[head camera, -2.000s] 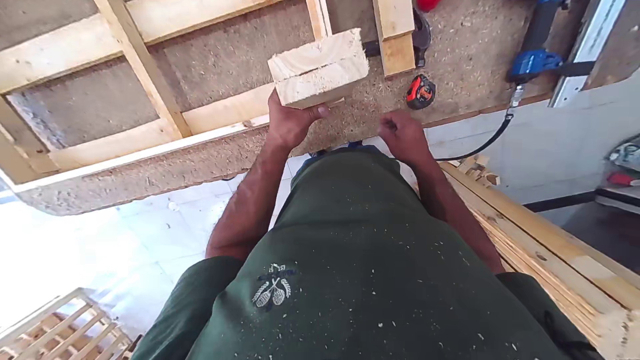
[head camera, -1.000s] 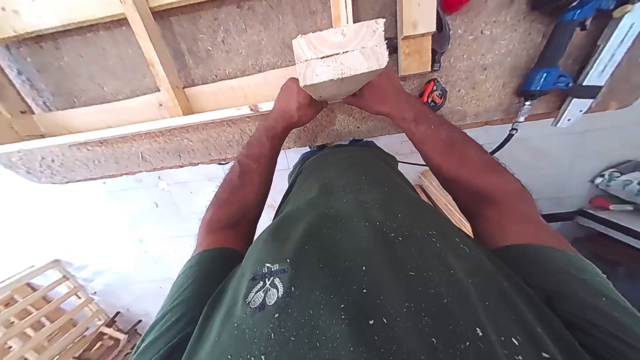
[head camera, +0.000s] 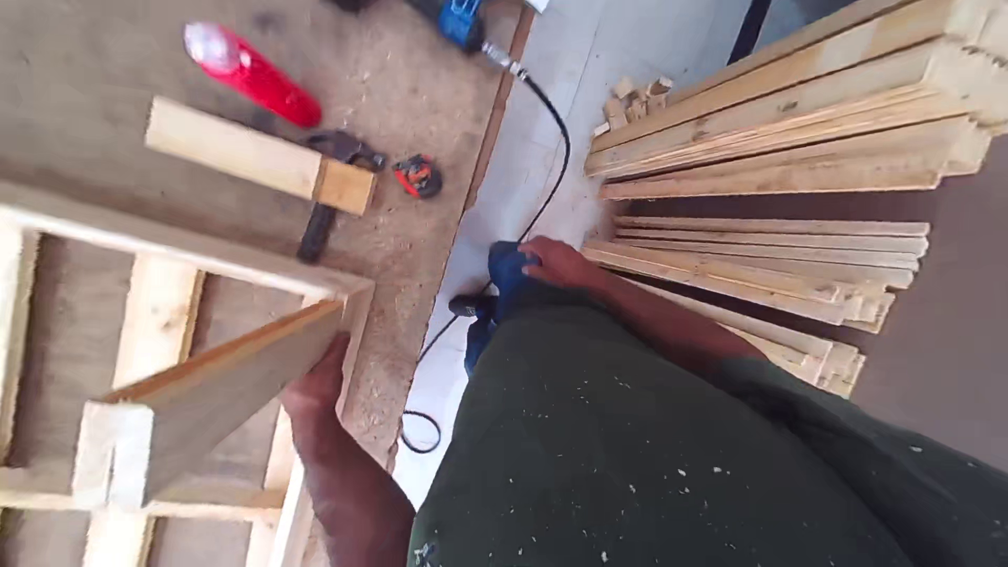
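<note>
My left hand (head camera: 316, 382) grips a wooden plank (head camera: 244, 394), which stands tilted over a wooden frame (head camera: 157, 315) at the lower left; some of its fingers are hidden behind the wood. Near my thigh, my right hand (head camera: 557, 262) has bent fingers and no tool or board shows in it. A short wood block (head camera: 236, 150) lies across a hammer (head camera: 317, 232) on the bench. Beside them are a red and black tape measure (head camera: 419, 176) and a red bottle (head camera: 256, 75).
Stacked timber boards (head camera: 756, 268) lie to the right, with small offcuts (head camera: 634, 102) at their far end. A blue air tool (head camera: 461, 22) rests at the top of the bench (head camera: 394, 315); its black hose (head camera: 565, 142) hangs over the edge and runs across the floor.
The view has turned strongly to the right. My right hand, on the wood beside my left a second ago, is now away from it near my thigh. My left hand still holds wood.
</note>
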